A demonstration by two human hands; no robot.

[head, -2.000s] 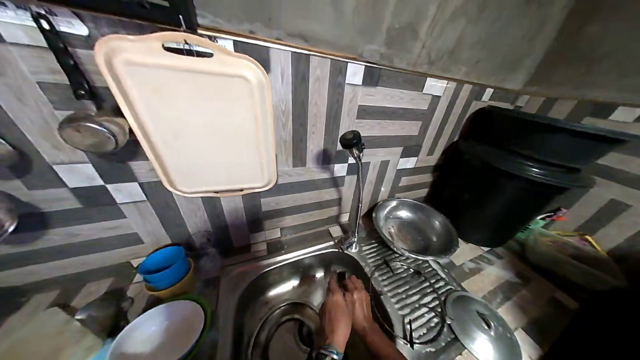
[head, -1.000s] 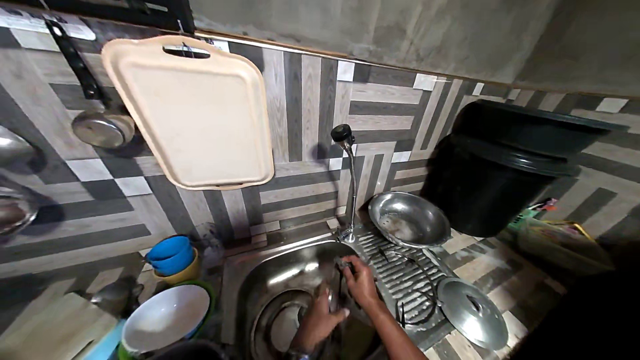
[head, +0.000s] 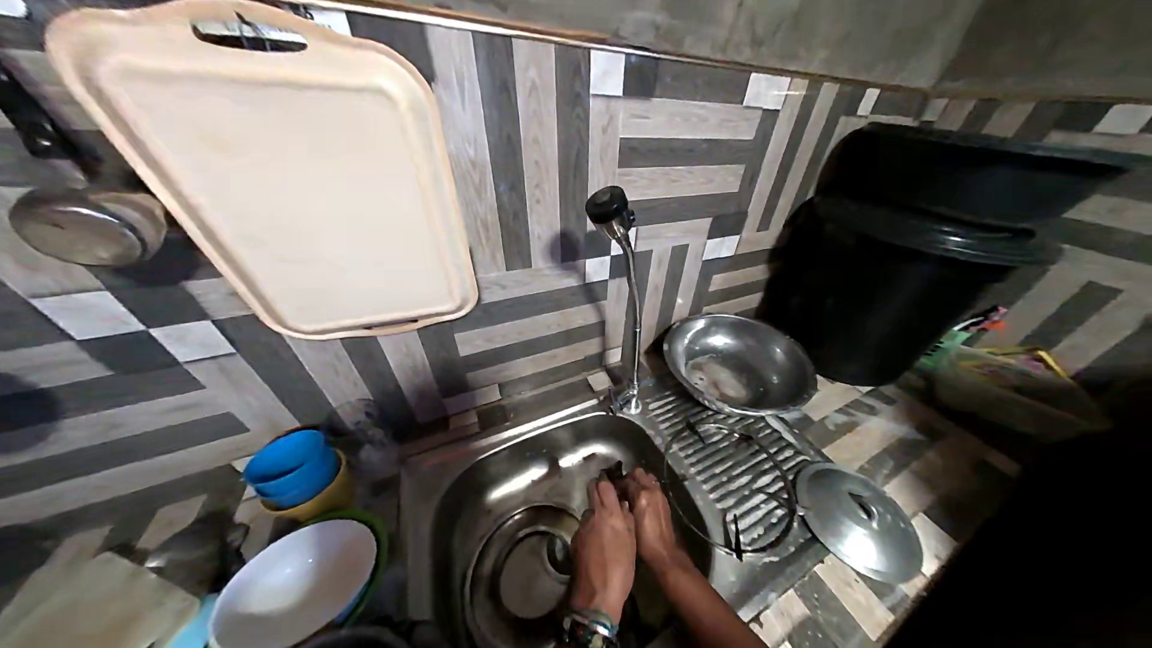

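Over the stainless steel sink, my left hand and my right hand are close together, fingers bent around a small dark object that I cannot identify. The fingers mostly hide it. A bracelet circles my left wrist. Below and left of my hands, a round metal pan or bowl lies in the basin. The faucet, with a flexible neck and black head, rises behind the sink, just beyond my hands.
Right of the basin, a wire ring rack lies on the drainboard, near a metal bowl and a lid. Black tubs stand behind. At left are blue bowls and a white bowl. A beige tray hangs above.
My hands were apart a second ago, the left one lower over the basin. Now they are together at the small dark object. The view has moved closer to the wall and sink.
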